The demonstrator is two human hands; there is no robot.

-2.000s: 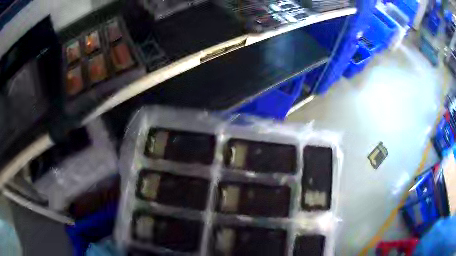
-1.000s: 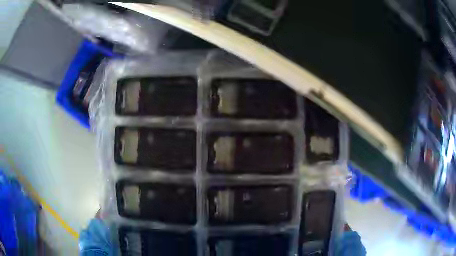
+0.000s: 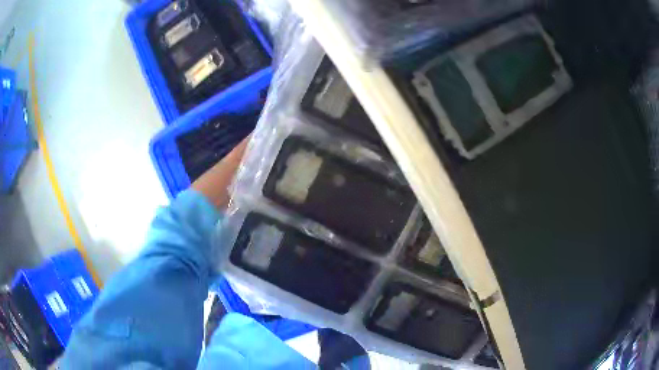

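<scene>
A clear blister tray (image 3: 386,264) with black phone housings in its pockets is tilted, its right part hidden under the bench edge. Clear crinkled film wraps its left side. My left hand (image 3: 230,168) is at the tray's left edge, with a blue sleeve behind it; the wrist and part of the hand show, the fingers are hidden behind the tray. The tray is held up off the floor. A second blue sleeve shows at the bottom, but my right hand is not visible.
The pale bench edge (image 3: 412,148) crosses above the tray. A grey frame with two openings (image 3: 484,97) lies on the dark green bench mat (image 3: 578,217). Blue crates (image 3: 168,160) with black parts stand at the upper left, others (image 3: 76,271) at the lower left. A yellow line (image 3: 54,181) marks the floor.
The tray has turned clockwise and moved right, partly under the bench edge. My left arm now reaches along its left side. My right hand has gone out of sight. The view has turned.
</scene>
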